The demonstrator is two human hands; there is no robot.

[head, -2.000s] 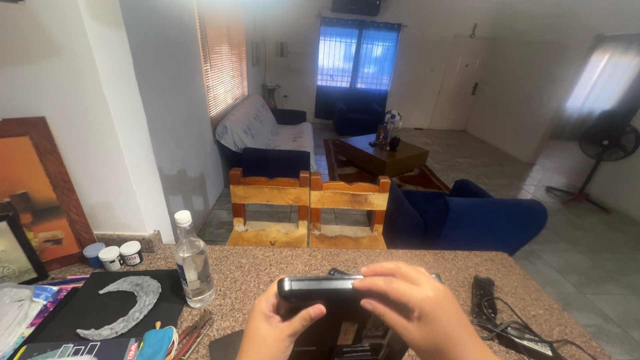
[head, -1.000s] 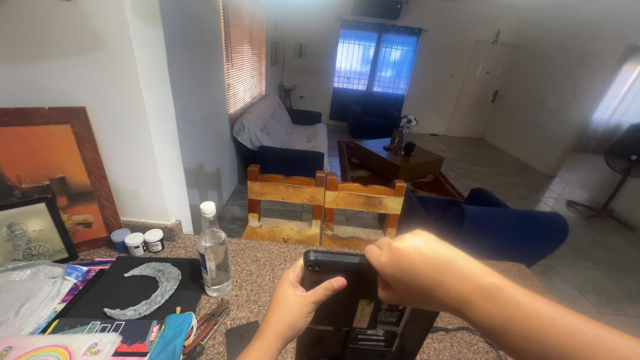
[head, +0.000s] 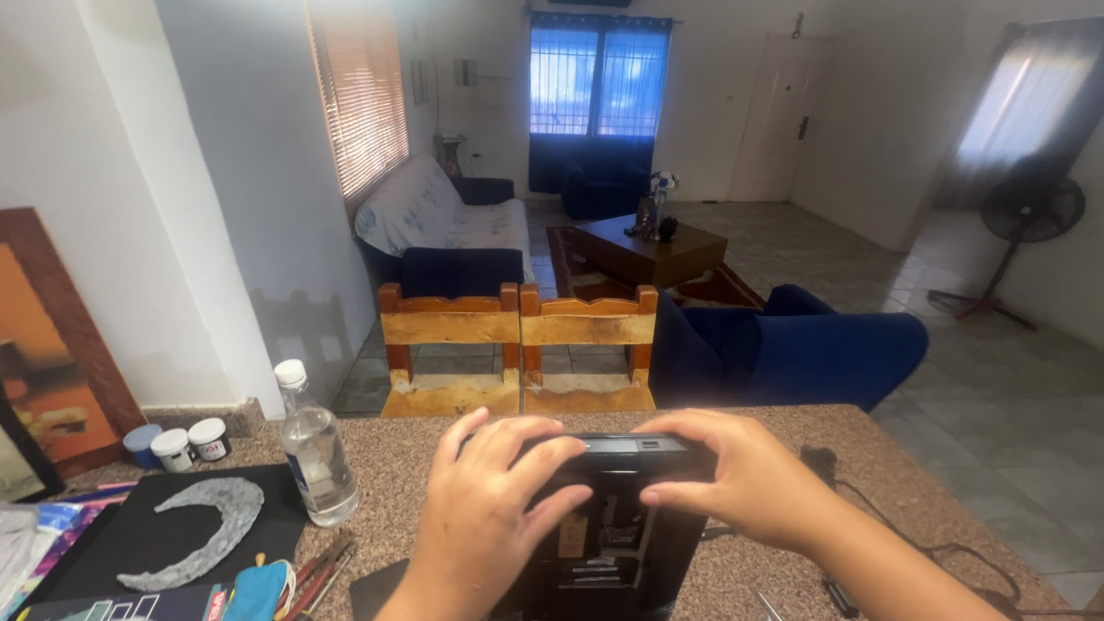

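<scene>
A black computer tower case stands upright on the speckled granite counter, its inner metal frame and slots showing on the side toward me. My left hand rests over its top left edge, fingers spread along the top and thumb on the near side. My right hand grips the top right corner, with the fingers over the top and the thumb in front. Part of the case's top edge is hidden under both hands, and its base is out of view.
At left are a clear bottle, small paint jars, a grey crescent on black board, and pliers. A black cable lies right. Wooden chairs stand beyond the granite counter.
My left hand has moved from the case's left side onto its top left. My right hand, a fist near the top one second ago, now spans the top right corner.
</scene>
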